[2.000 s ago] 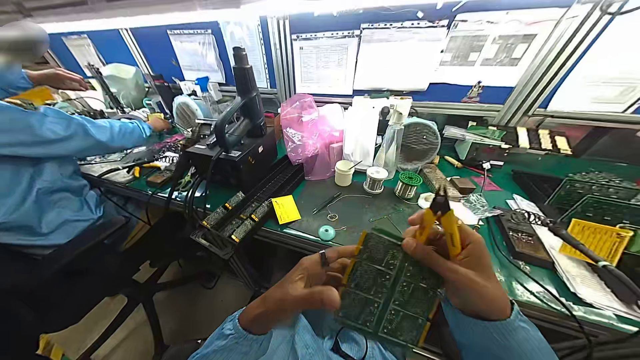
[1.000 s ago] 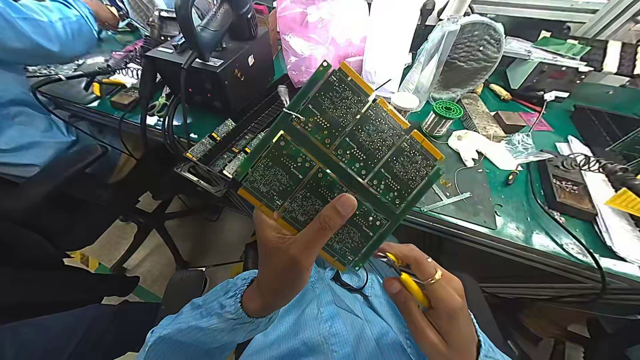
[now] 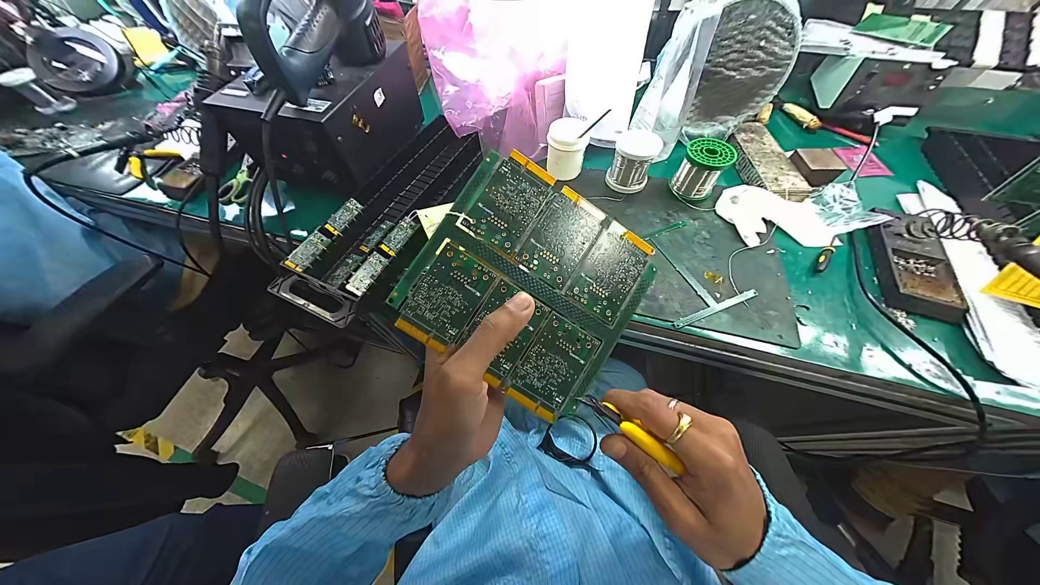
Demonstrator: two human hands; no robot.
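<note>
My left hand grips a green panel of printed circuit boards by its lower left edge, thumb on top. The panel is tilted and has gold strips along two sides. My right hand holds yellow-handled cutting pliers, whose jaws are at the panel's lower right corner; whether they touch it cannot be told. A black loop hangs just below that corner, in front of my blue smock.
Left of the panel stands a black slotted rack with small boards. Behind it are solder spools, a white jar and a pink bag. Thin green strips lie on the dark mat. A co-worker's blue sleeve is at far left.
Since two seconds ago the left hand has shifted its hold on the panel, and the right hand with the pliers has moved down to the panel's lower right corner. The view has tilted down.
</note>
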